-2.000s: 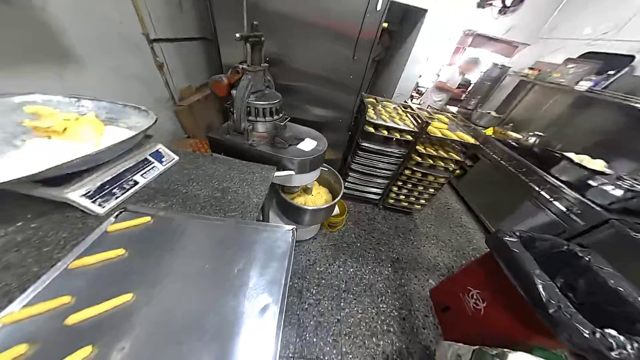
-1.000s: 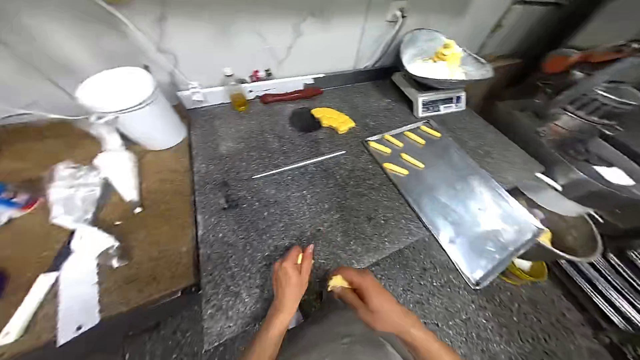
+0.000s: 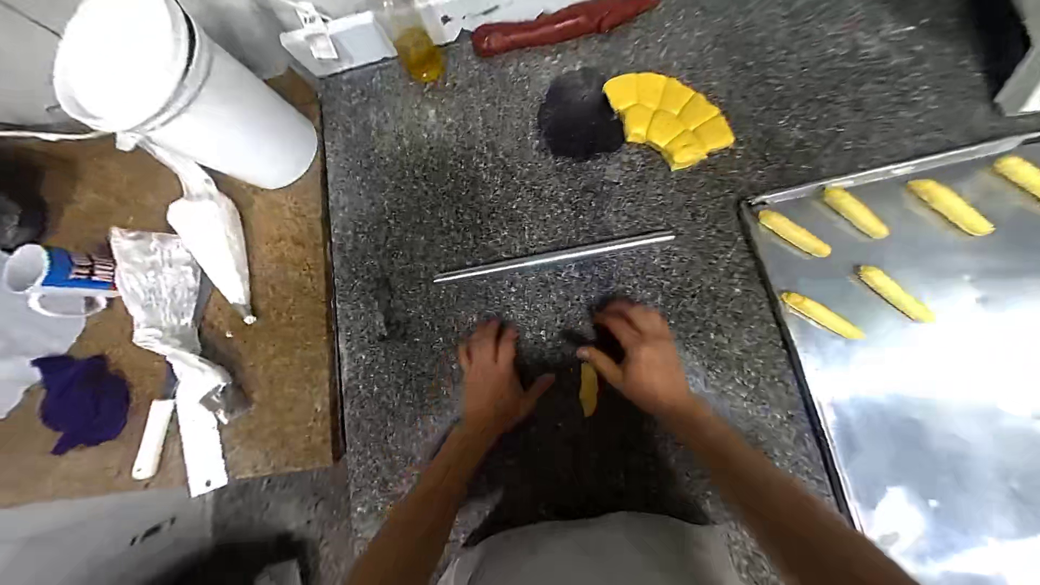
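A small flattened strip of yellow dough (image 3: 588, 389) lies on the speckled stone worktop between my hands. My right hand (image 3: 646, 357) is at its upper right, the thumb close to the strip's top end; whether it touches is unclear. To the left of the strip, my left hand (image 3: 496, 378) rests with fingers apart and nothing in it. Beyond both hands lies a thin metal rod (image 3: 555, 258). Farther back, a scored slab of yellow dough (image 3: 670, 118) sits beside a dark round patch (image 3: 579, 114). Several yellow dough sticks (image 3: 896, 293) lie on a metal tray (image 3: 918, 422) at right.
On the brown board at left are a white bucket (image 3: 236, 114), a filled piping bag (image 3: 211, 231), a mug (image 3: 61, 272), a purple cloth (image 3: 81, 402) and a white-handled tool (image 3: 153, 439). An oil bottle (image 3: 418, 53) and a long red object (image 3: 561, 26) stand and lie along the wall.
The view has swung left from the mixer and racks to the worktop. Since one second ago, both hands have moved forward onto the worktop, and the yellow piece in my right hand no longer shows there.
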